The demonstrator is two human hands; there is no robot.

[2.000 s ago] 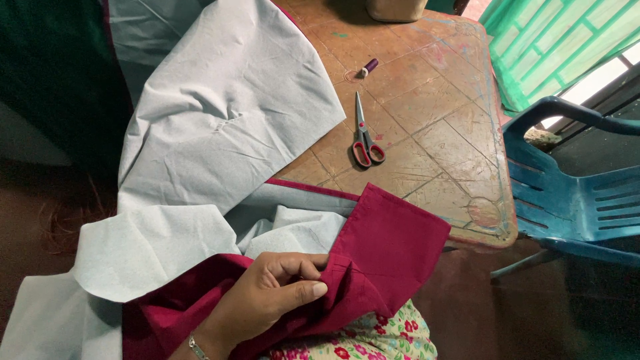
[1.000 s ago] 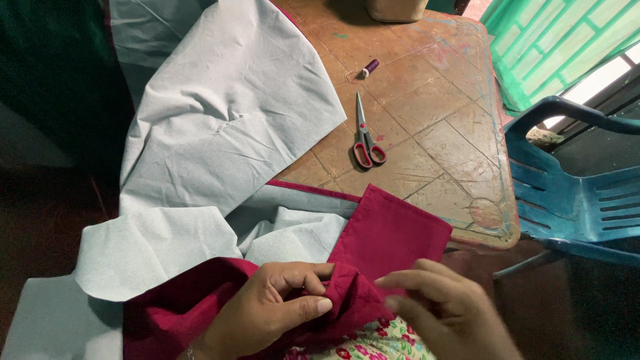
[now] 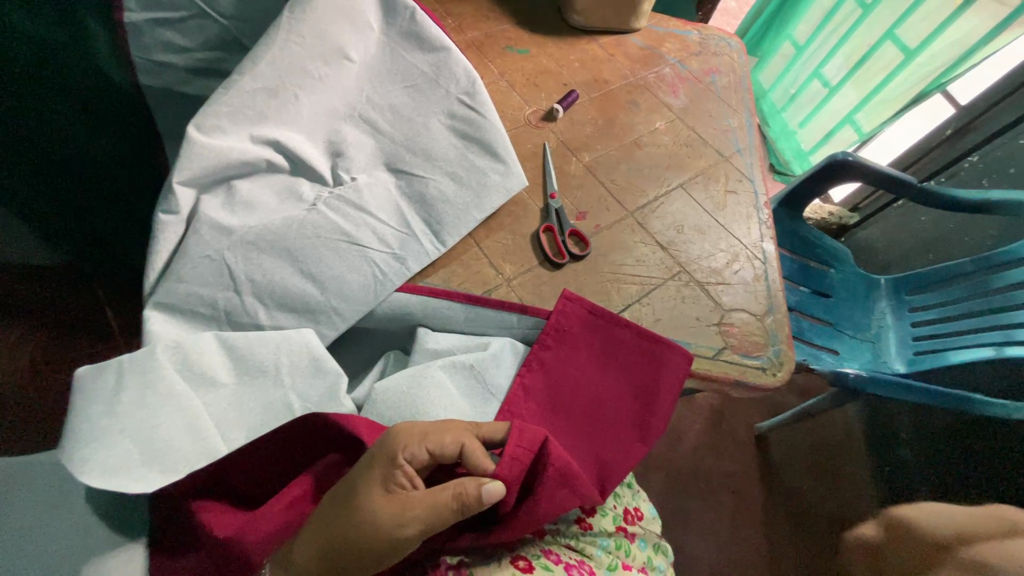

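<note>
My left hand [image 3: 416, 488] pinches a fold of crimson cloth [image 3: 600, 392] between thumb and fingers, over my lap. The crimson piece has a stitched hem and joins a large light grey cloth [image 3: 320, 176] that spreads over the table's left part. At the lower right edge is my right hand [image 3: 936, 536], blurred and partly out of view, away from the cloth; whether it holds a needle or thread cannot be seen. Scissors with red and black handles [image 3: 564, 240] lie on the table, blades together, and a spool of dark purple thread [image 3: 565, 104] is just beyond them.
The brown table [image 3: 680, 240] has a scratched top with a rounded corner. A blue plastic chair [image 3: 920, 304] stands at its right, near a green curtain [image 3: 872, 64]. A beige container [image 3: 608, 14] sits at the table's far side. Floral fabric [image 3: 592, 544] covers my lap.
My right hand was out of view at first, then came beside the crimson cloth, and has now moved away to the lower right. My left hand keeps its pinch.
</note>
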